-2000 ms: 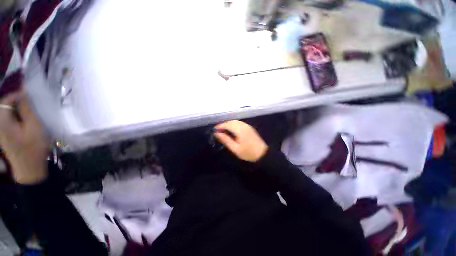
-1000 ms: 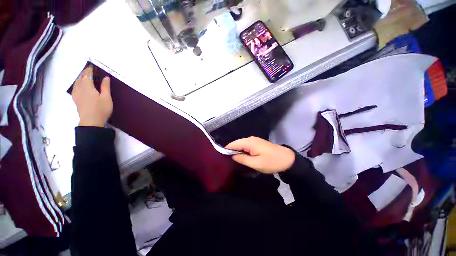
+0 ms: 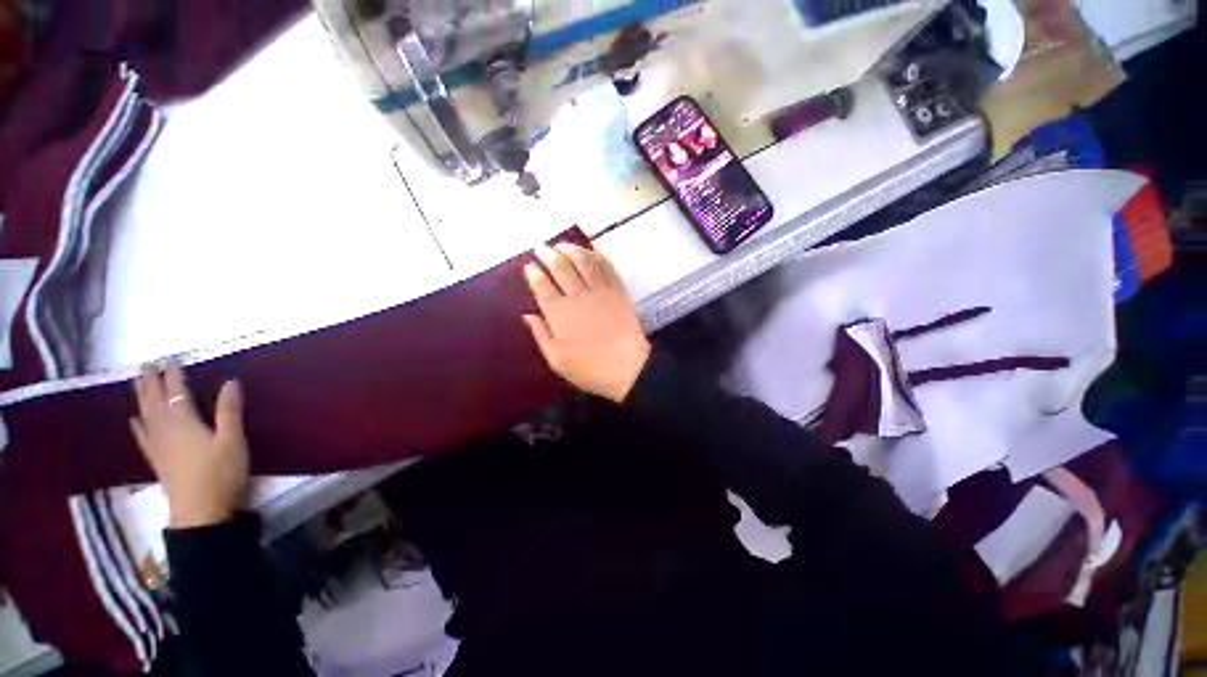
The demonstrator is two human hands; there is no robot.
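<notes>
A long maroon panel (image 3: 384, 377) lies across the front of the white machine table, with a white and dark striped edge along its far side at the left. My left hand (image 3: 192, 443) rests palm down on its left part, thumb apart from the fingers. My right hand (image 3: 585, 318) lies flat on its right end, fingers slightly spread, just below the machine. Neither hand grips the cloth. The industrial sewing machine (image 3: 582, 60) stands beyond, its needle area above the panel and apart from it.
A lit smartphone (image 3: 703, 173) lies right of the needle, near a pale blue cloth (image 3: 586, 136) and a short dark tool (image 3: 811, 115). Striped maroon pieces (image 3: 46, 251) lie at the left. A pale panel with maroon strips (image 3: 980, 278) lies right, below the table edge.
The maroon panel, earlier slanting down off the table between both hands, now lies across the table. My right hand has moved up to the panel's right end; my left hand has moved down and left.
</notes>
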